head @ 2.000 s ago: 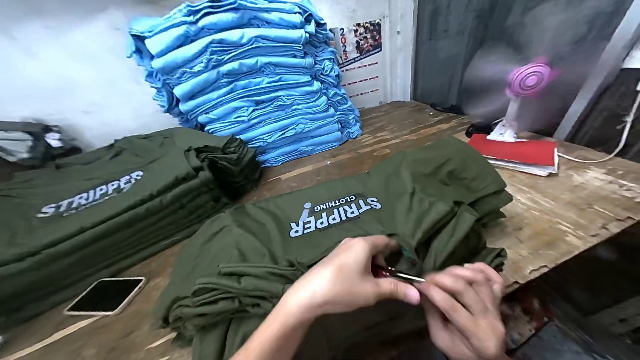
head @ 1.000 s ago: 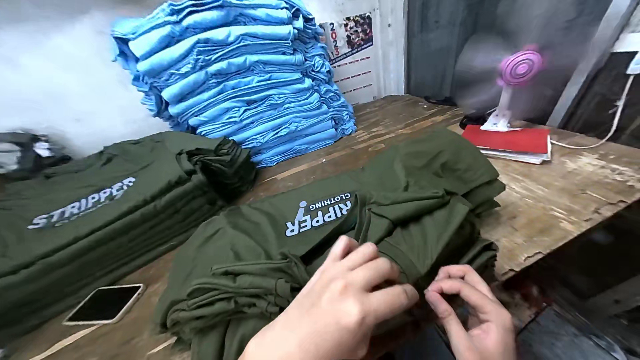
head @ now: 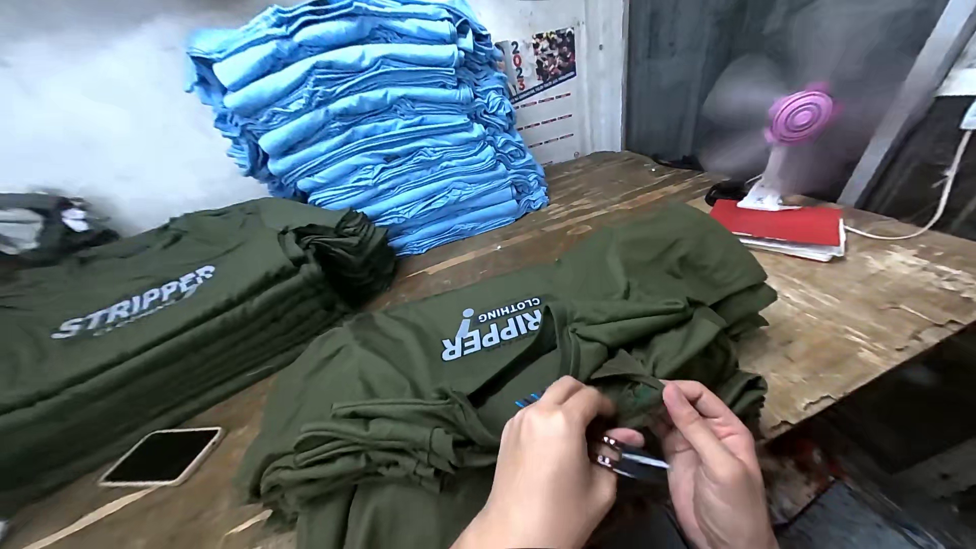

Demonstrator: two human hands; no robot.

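A dark green T-shirt (head: 473,297) with light lettering lies on top of a folded pile on the wooden table. Over its near right part, my left hand (head: 553,457) is closed around small metal thread snips (head: 633,461), whose pointed tip is toward my right hand. Much of the snips is hidden by the fingers. A small blue item (head: 528,399) shows just above the left knuckles; I cannot tell what it is. My right hand (head: 717,465) pinches an edge of the green fabric between thumb and forefinger, close to the bunched neckline.
Another pile of green shirts (head: 152,305) lies at left, with a phone (head: 162,457) before it. Behind stands a tall stack of light blue garments (head: 381,114). At right, a pink and white fan (head: 801,118) spins near a red folder (head: 785,227). The table edge (head: 877,372) runs along the right.
The top shirt's neck area has shifted and lies more bunched over the lettering than two seconds ago. Against one second ago, the snips show again and the right hand now pinches the fabric higher up.
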